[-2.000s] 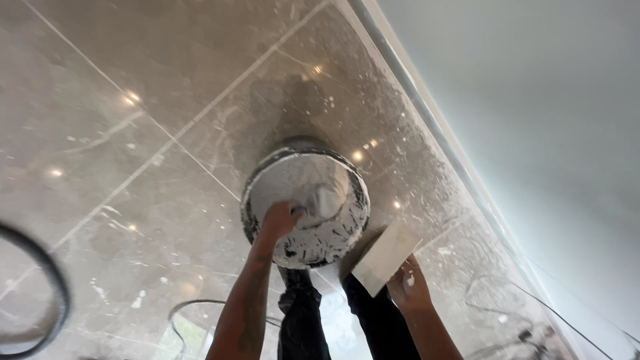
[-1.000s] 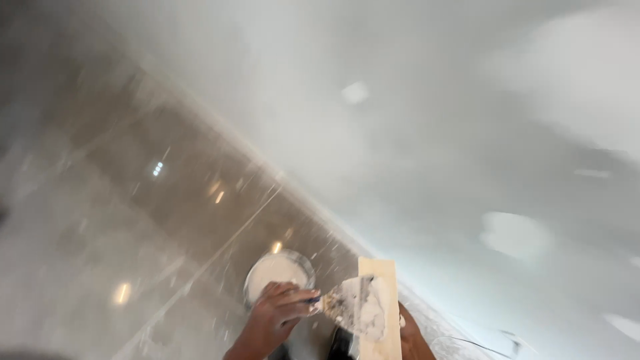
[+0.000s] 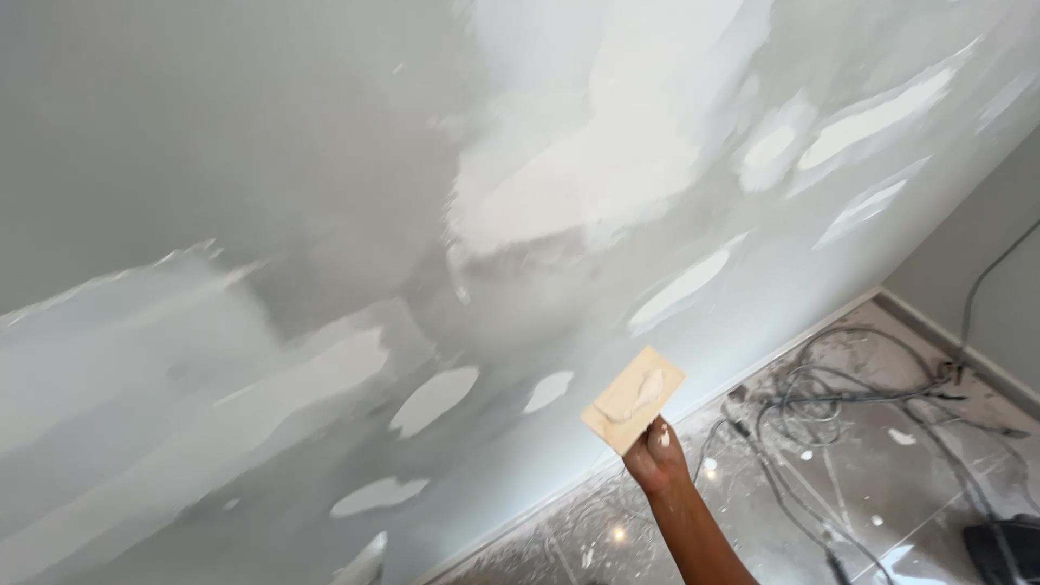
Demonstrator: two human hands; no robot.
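My right hand (image 3: pixel 656 461) holds a small rectangular board (image 3: pixel 621 422) from beneath, tilted in front of the wall's lower part. A smear of white filler (image 3: pixel 643 396) lies on the board's face. My left hand is out of view. At the bottom edge, left of centre, a pale, pointed shape (image 3: pixel 370 561) shows in part, perhaps a putty knife's blade; I cannot tell for certain. The grey wall (image 3: pixel 341 171) bears white filler patches, among them an oval one (image 3: pixel 435 400), a smaller one (image 3: pixel 548 392) and a large one higher up (image 3: pixel 569 187).
Tangled cables (image 3: pixel 812 398) lie on the tiled floor (image 3: pixel 869 479) at the lower right, amid white splashes. A dark object (image 3: pixel 1003 544) stands at the right edge. Skirting (image 3: pixel 934 325) runs along the adjoining wall, where another cable (image 3: pixel 975 284) hangs.
The view has swung up from the floor and bucket to the wall. The board in my right hand now carries filler; it looked bare two seconds ago. My left hand and the bucket have left view.
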